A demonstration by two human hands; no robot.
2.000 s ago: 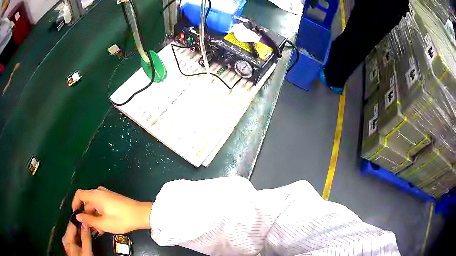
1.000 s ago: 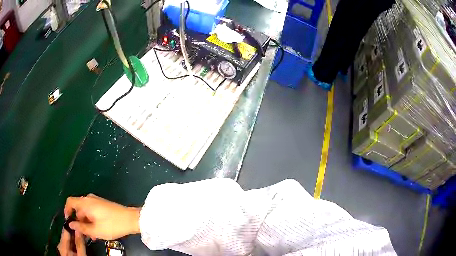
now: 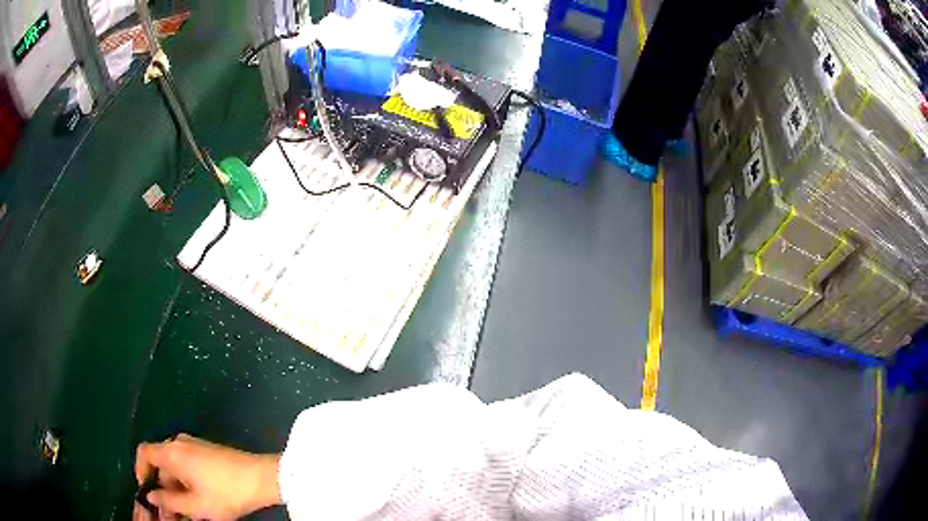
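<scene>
My right hand [image 3: 204, 478] is at the lower left of the view, its fingers closed on a small dark part [image 3: 149, 493] at the fingertips. The part is mostly hidden by the fingers, and I cannot tell what it is. Only a sliver of skin shows below it at the bottom edge; I cannot tell whether it is my left hand. The white striped sleeve [image 3: 387, 458] of my right arm crosses the bottom of the view.
Small devices [image 3: 90, 267] lie spaced along the green bench at left. A white board [image 3: 326, 265] carries a black control box [image 3: 407, 127], cables and a green round-ended fitting [image 3: 242, 188]. A blue bin [image 3: 366, 51] stands behind. Wrapped cartons [image 3: 794, 193] and a person's legs [image 3: 677, 76] are right.
The view has shifted, so my hands sit lower in the picture. My left hand and the small gold-edged device beside my right hand have dropped almost or fully out of view.
</scene>
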